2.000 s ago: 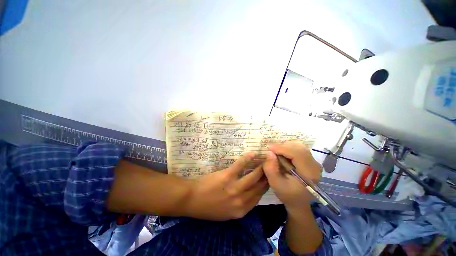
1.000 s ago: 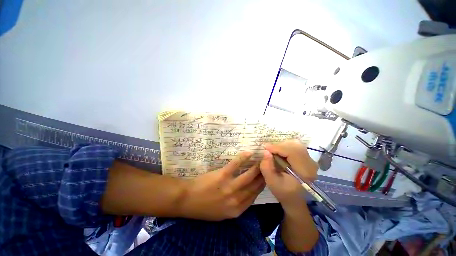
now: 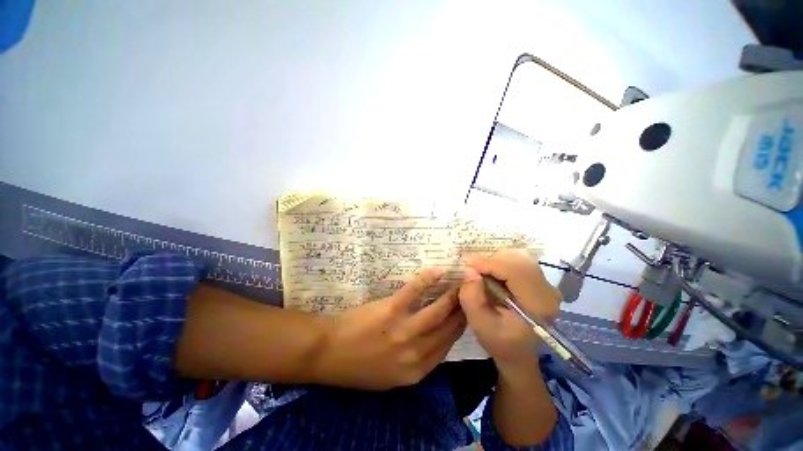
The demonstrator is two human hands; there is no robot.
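Observation:
An open notebook (image 3: 352,255) with yellowed, handwritten pages lies at the table's front edge. My left hand (image 3: 392,339) rests across its lower part, fingers partly curled and pointing right. Whether it grips the page cannot be told. My right hand (image 3: 511,308) holds a slim pen (image 3: 550,336) over the right page; the pen's back end points down right. The pen tip is hidden by my fingers.
The sewing machine head (image 3: 713,158) stands at the right. Scissors (image 3: 650,315) with red and green handles and a thin dark red tool (image 3: 681,323) lie below it. Light blue cloth (image 3: 634,396) hangs below the grey ruler-marked edge (image 3: 150,244).
The whole view has shifted slightly, so the notebook and machine appear a little further left than at first. Both hands keep nearly the same pose on the notebook.

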